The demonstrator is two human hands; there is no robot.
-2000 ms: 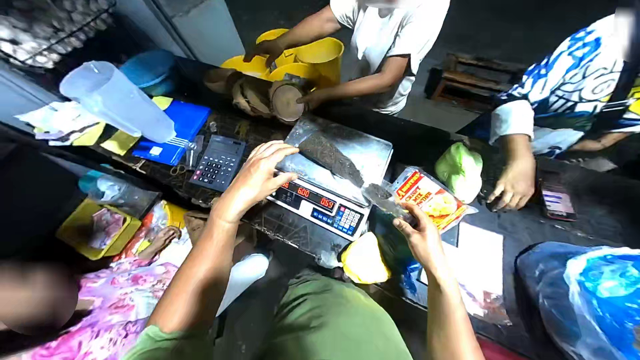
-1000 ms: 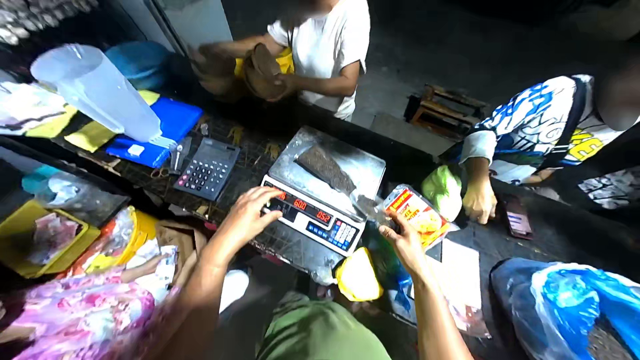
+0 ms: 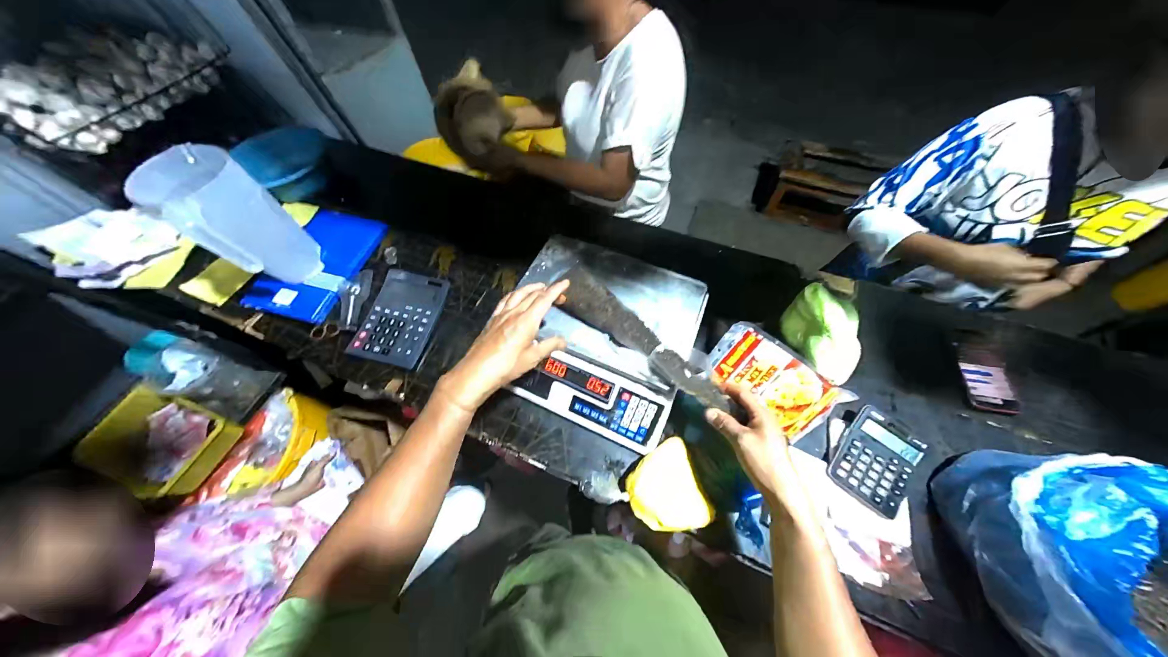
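A digital price scale (image 3: 680,274) with a metal pan and lit red digits stands on the dark counter. On its pan lies a narrow plastic bag of dark grainy stuff (image 3: 607,310), its clear neck stretching right. My right hand (image 3: 753,429) grips the twisted clear end of the bag beyond the pan's right edge. Over the pan's left edge is my left hand (image 3: 511,347), fingers spread, its fingertips at the bag's far end; whether they touch it cannot be told. A dark calculator (image 3: 400,318) lies left of the scale.
Right of the scale are a red-and-yellow food packet (image 3: 776,379), a cabbage (image 3: 821,333), a second calculator (image 3: 878,461), a phone (image 3: 985,374) and a blue plastic bag (image 3: 1049,538). A clear pitcher (image 3: 224,214) tilts at the left. People stand across the counter; another person is at lower left.
A second calculator now lies on the paper at the right. The person at the far right has drawn a hand back from the counter. My right hand still holds the bag's end.
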